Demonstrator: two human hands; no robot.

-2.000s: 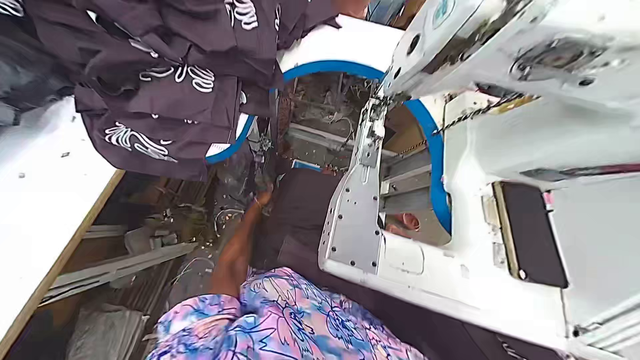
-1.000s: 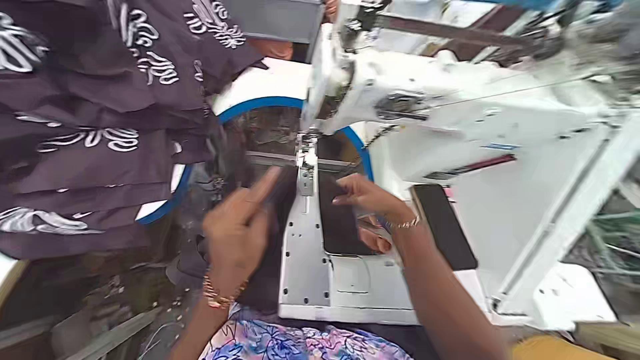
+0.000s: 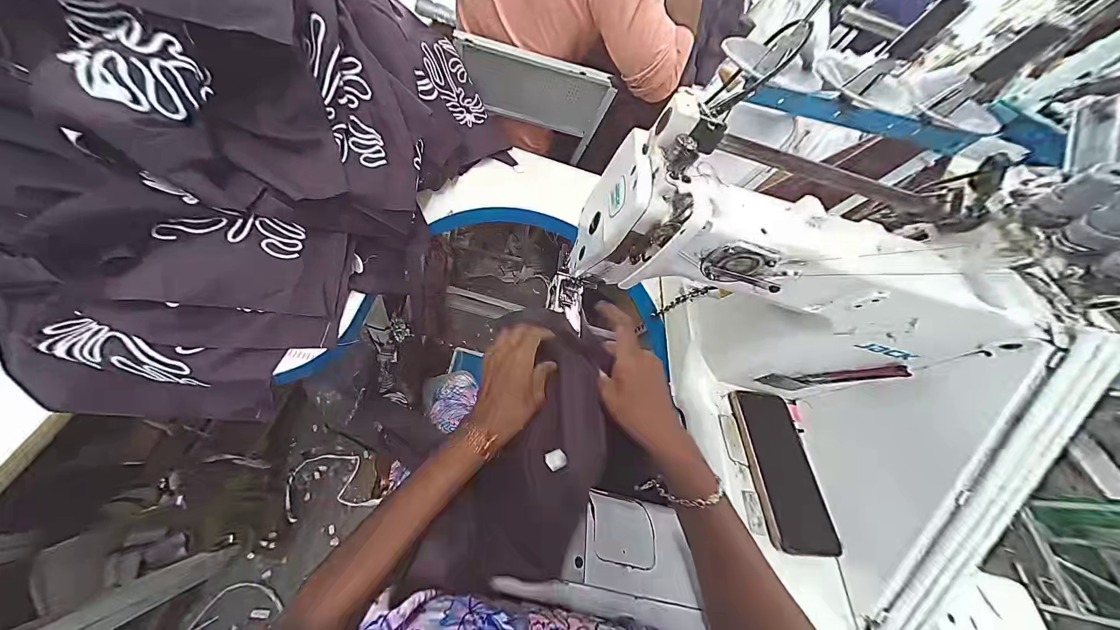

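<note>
Dark purple cloth (image 3: 560,411) lies over the bed of a white Jack sewing machine (image 3: 840,236) and hangs down toward my lap. Its upper end is at the presser foot (image 3: 569,302). My left hand (image 3: 512,381) rests on the cloth, fingers bent, just left of the foot. On the right, my right hand (image 3: 639,381) holds the cloth edge between thumb and fingers, close to the foot. A small white piece (image 3: 556,459) sits on the cloth between my forearms. The needle tip cannot be made out.
Dark cloth pieces with white embroidery (image 3: 219,227) are heaped on the table at left. A phone (image 3: 787,472) and a small red-handled tool (image 3: 836,376) lie on the machine's base at right. Another person in an orange top (image 3: 569,35) is beyond the table. A blue-edged opening (image 3: 507,214) surrounds the machine arm.
Both hands have come onto the cloth at the presser foot; one second ago they were apart on either side of the machine arm. The cloth now covers the arm. The view has shifted.
</note>
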